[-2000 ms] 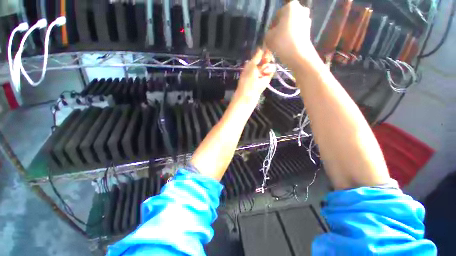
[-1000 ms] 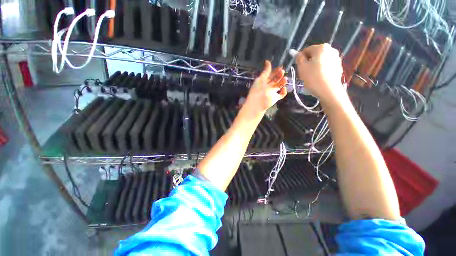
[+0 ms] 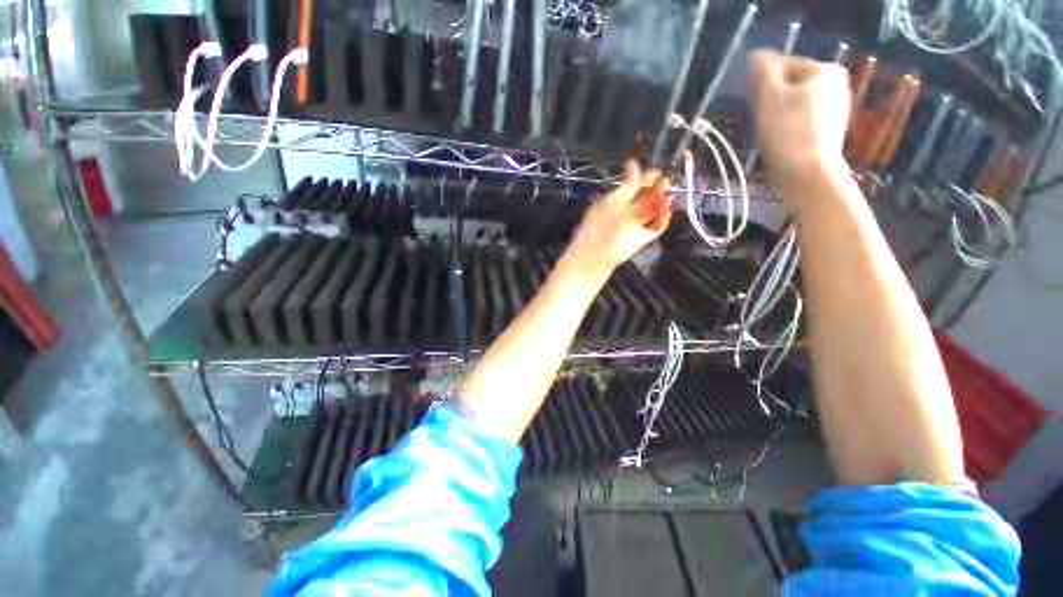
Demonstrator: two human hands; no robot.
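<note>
Screen units with pale edges (image 3: 711, 88) stand upright in the slotted holder on the upper shelf. White cables (image 3: 725, 187) loop down from the front of two of them, between my hands. My left hand (image 3: 627, 219) is at the shelf's front edge, just left of these loops, with fingers curled; whether it holds anything cannot be told. My right hand (image 3: 802, 107) is raised in front of the units, right of the loops, blurred and curled like a fist; what is in it cannot be told.
Orange units (image 3: 884, 117) stand at the upper right. More white cables (image 3: 233, 111) hang at the upper left. Lower shelves hold black slotted holders (image 3: 338, 292). Loose cables (image 3: 662, 391) dangle mid-rack. Black trays (image 3: 635, 554) lie below. A red tray (image 3: 991, 408) is at the right.
My right hand has moved from the cable loop up and right, away from it. The loops now hang free from the units. The view has shifted, so the rack sits further right.
</note>
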